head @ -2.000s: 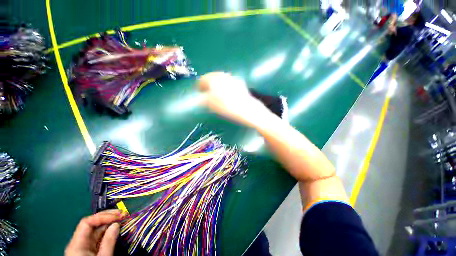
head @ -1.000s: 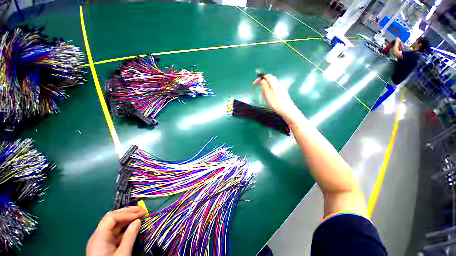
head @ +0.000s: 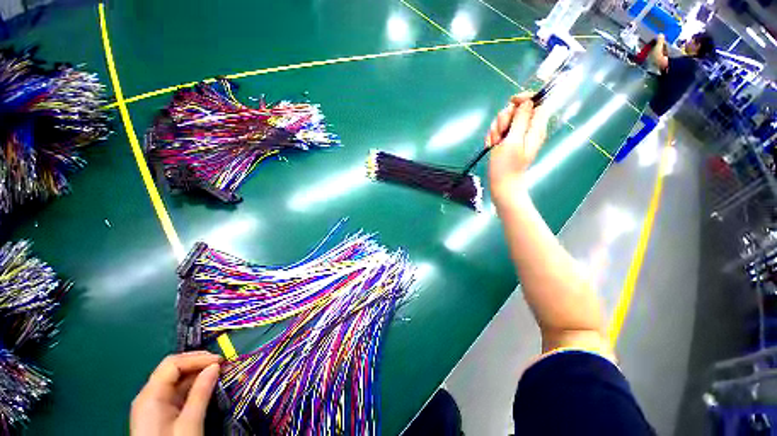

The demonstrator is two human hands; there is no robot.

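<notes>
My right hand (head: 515, 140) is raised above the bench and holds a thin black wire (head: 480, 159), which slants down left toward the bundle of loose black wires (head: 417, 177). The bundle has gold-coloured ends at left and whitish ends at right. My left hand (head: 177, 390) pinches at the wire roots of the harness pigtails (head: 315, 319), by a black connector housing (head: 223, 400) mostly hidden by the fingers. More black housings (head: 189, 298) stand in a row at the fan's left.
A harness pile (head: 226, 140) lies beyond the central fan. More piles (head: 51, 119) lie at the left edge. Yellow tape (head: 141, 162) marks the green bench. A person (head: 677, 81) stands at upper right beside the grey floor (head: 609, 230).
My right hand has moved right and up from near the black bundle, the dark wire now showing clearly in it. My left hand stays at the wire roots. The view has shifted slightly.
</notes>
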